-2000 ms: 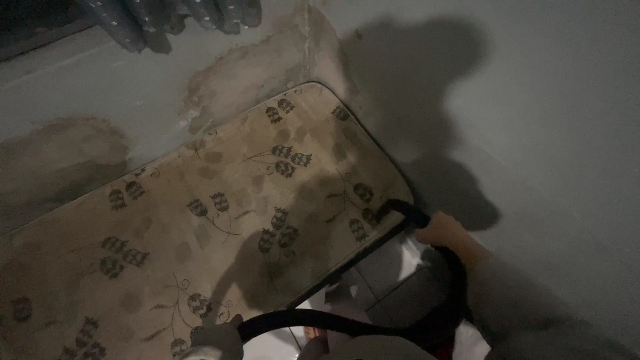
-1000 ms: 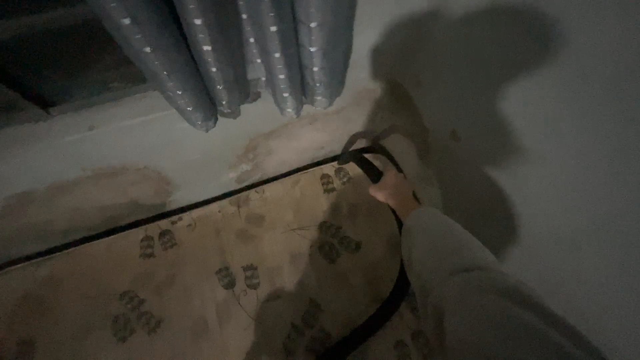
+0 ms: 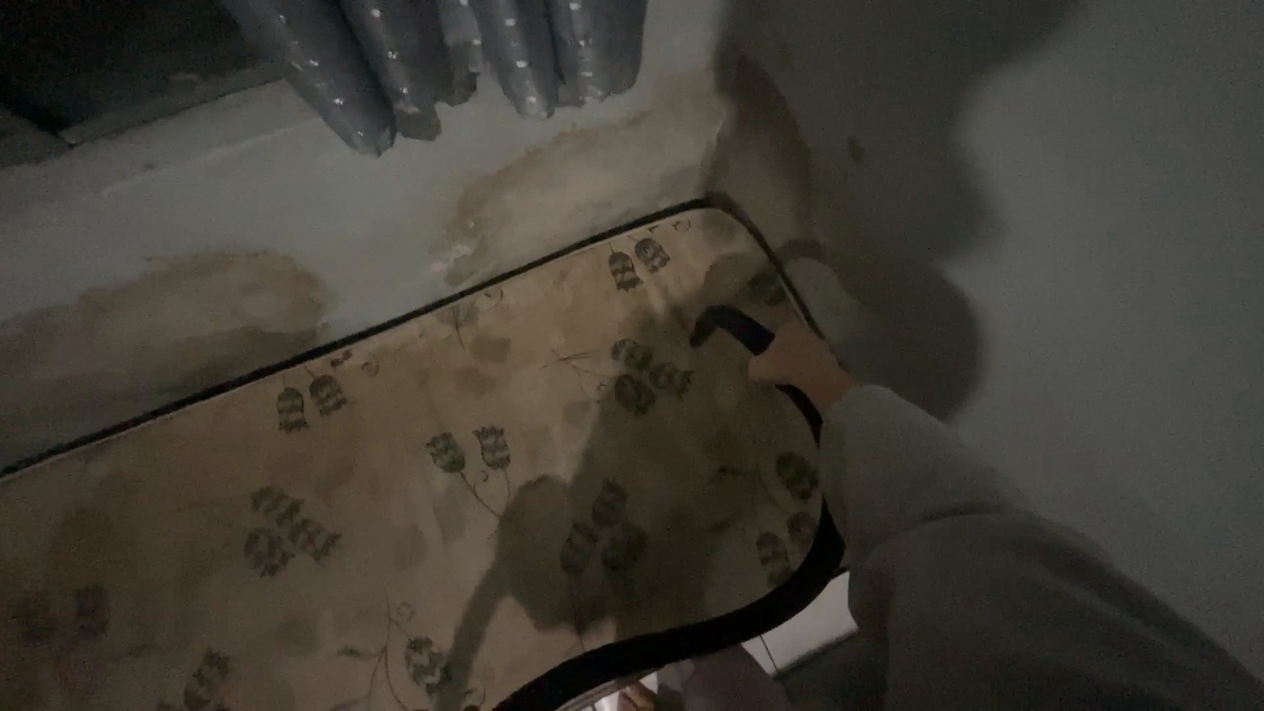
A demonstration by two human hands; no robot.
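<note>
My right hand [image 3: 798,367] is closed around the dark end piece of a flexible black hose [image 3: 691,642]. Its curved tip points left, over or on the right part of a mattress [image 3: 395,533] with a printed flower pattern; whether the tip touches the fabric is hard to tell. From the hand the hose runs down beside the grey sleeve, then bends left across the mattress's near edge. At the bottom edge, a small patch of what may be skin shows, but my left hand cannot be made out for certain.
Dark piping [image 3: 365,346] edges the mattress along a wall [image 3: 1116,296] with stained, peeling patches [image 3: 227,296]. Grey-blue curtains [image 3: 523,49] hang beside a dark window opening [image 3: 118,59] at the upper left. Pale floor tiles [image 3: 815,622] show below the near edge. Shadows fall over the corner.
My right hand first went from the mattress's near right edge to its far corner by the wall. Since then it has come back from that corner, still holding the hose end.
</note>
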